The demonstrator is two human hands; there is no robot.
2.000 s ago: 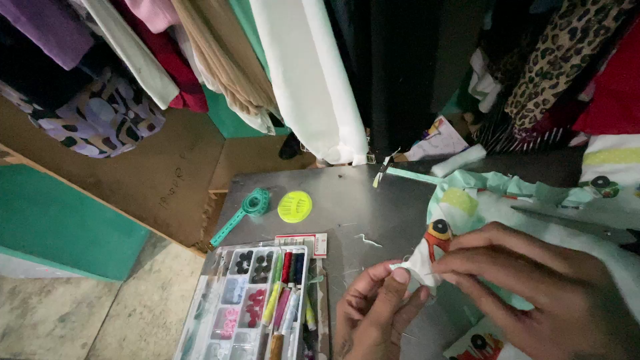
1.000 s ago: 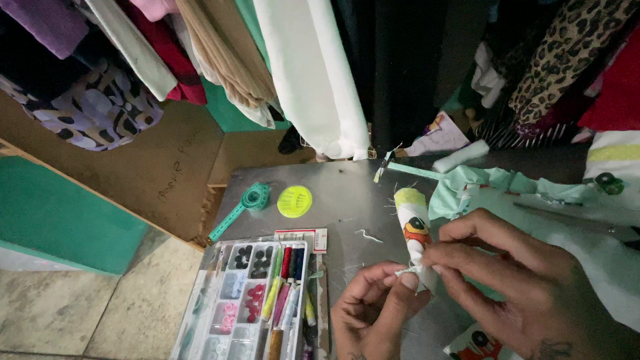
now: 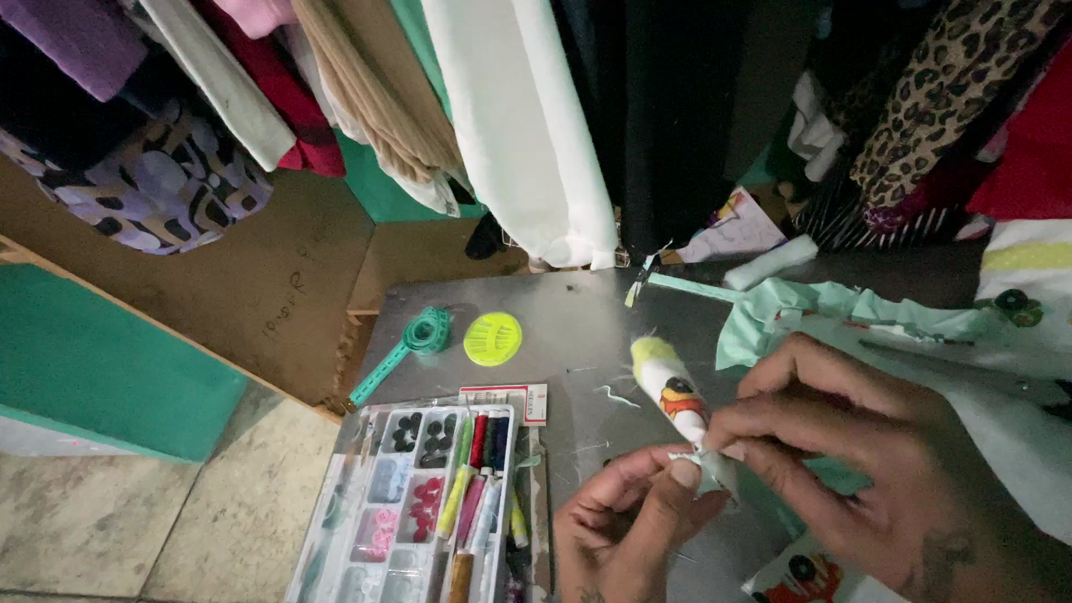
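A small piece of white printed fabric with a yellow-green end and a red and black figure hangs from my fingertips over the grey table. My left hand pinches its gathered lower edge between thumb and index finger. From the right, my right hand closes its thumb and index finger on the same gathered part, close to the left fingertips. Whether a needle is between the fingers cannot be told. Mint-green ruffled fabric lies behind my right hand, and another printed piece lies below it.
A clear plastic box holds buttons and thread spools. Near it are a needle packet, a coiled green tape measure and a round yellow-green needle case. Scissors rest on the fabric at right. Clothes hang behind the grey table.
The printed piece, bunched up two seconds ago, now extends upward and to the left from my fingers. Both hands stay close together on its gathered edge.
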